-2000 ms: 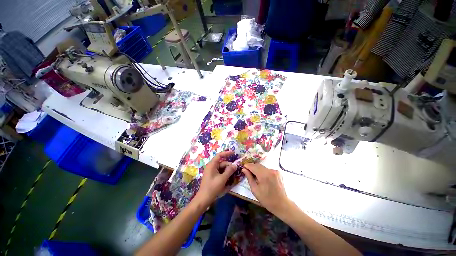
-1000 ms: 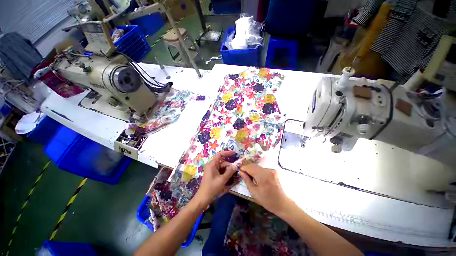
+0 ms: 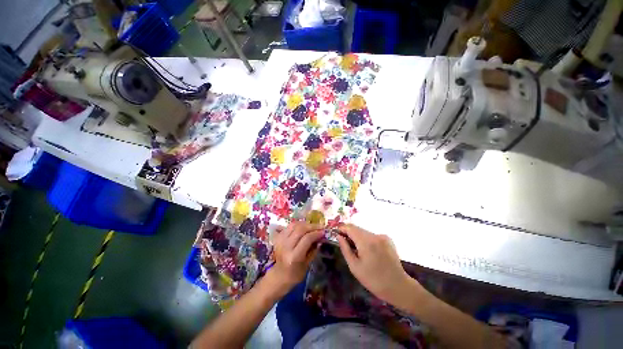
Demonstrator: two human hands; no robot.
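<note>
A floral fabric panel (image 3: 307, 146) lies lengthwise on the white table, and its lower left part hangs over the front edge. My left hand (image 3: 297, 251) pinches the panel's near edge between thumb and fingers. My right hand (image 3: 369, 255) pinches the same edge just to the right, with the fingertips of both hands close together. The small fold between the fingertips is partly hidden by the fingers. The industrial sewing machine (image 3: 505, 109) stands to the right, and the panel is not under its needle.
A second sewing machine (image 3: 130, 88) stands at the left, with a second floral pile (image 3: 205, 126) beside it. Blue bins (image 3: 102, 198) stand on the green floor at the left. More floral fabric hangs below the table edge by my lap.
The view has tilted down, so the table and machines appear higher. My hands stay at the panel's near edge, which now lies flatter with less fabric bunched at the fingers.
</note>
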